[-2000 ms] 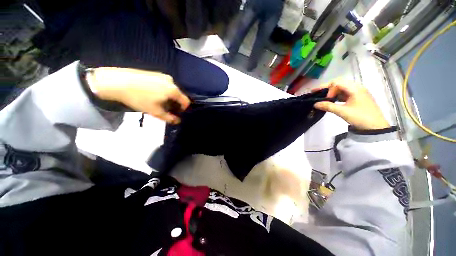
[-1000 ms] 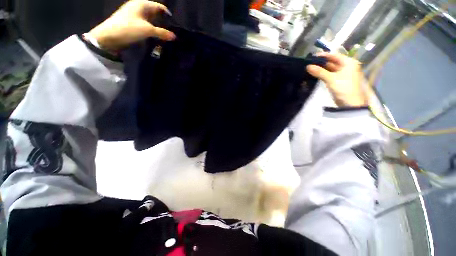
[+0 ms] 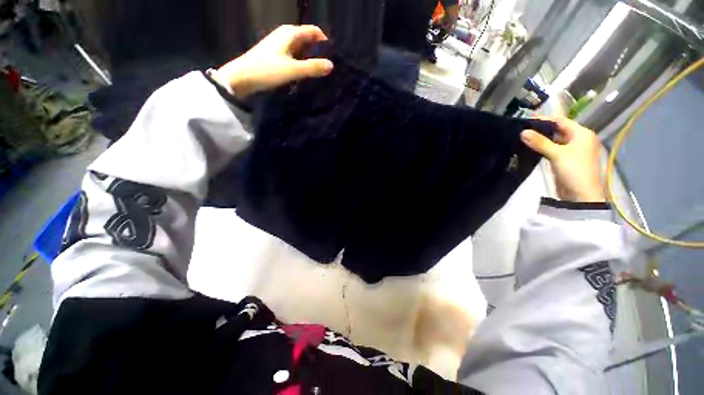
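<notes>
Dark shorts (image 3: 394,181) hang spread out between my two hands above the pressing table, with the waist edge up and the leg hems down. A small pale logo shows near the right end of the waist. My left hand (image 3: 286,65) grips the left end of the waist, its fingers partly behind the cloth. My right hand (image 3: 567,150) pinches the right end of the waist. The white table cover (image 3: 309,281) with a brownish stain at right shows below the hems.
A yellow hose (image 3: 615,185) curves along the right side. A blue crate (image 3: 55,231) shows partly at the left on the grey floor. Dark cloth (image 3: 224,189) lies behind my left sleeve. A white surface with various items is at the upper middle.
The shorts were first held folded and low, then raised and spread wide. Since the last earlier frame, both hands have shifted right and a little lower in view, still holding the waist.
</notes>
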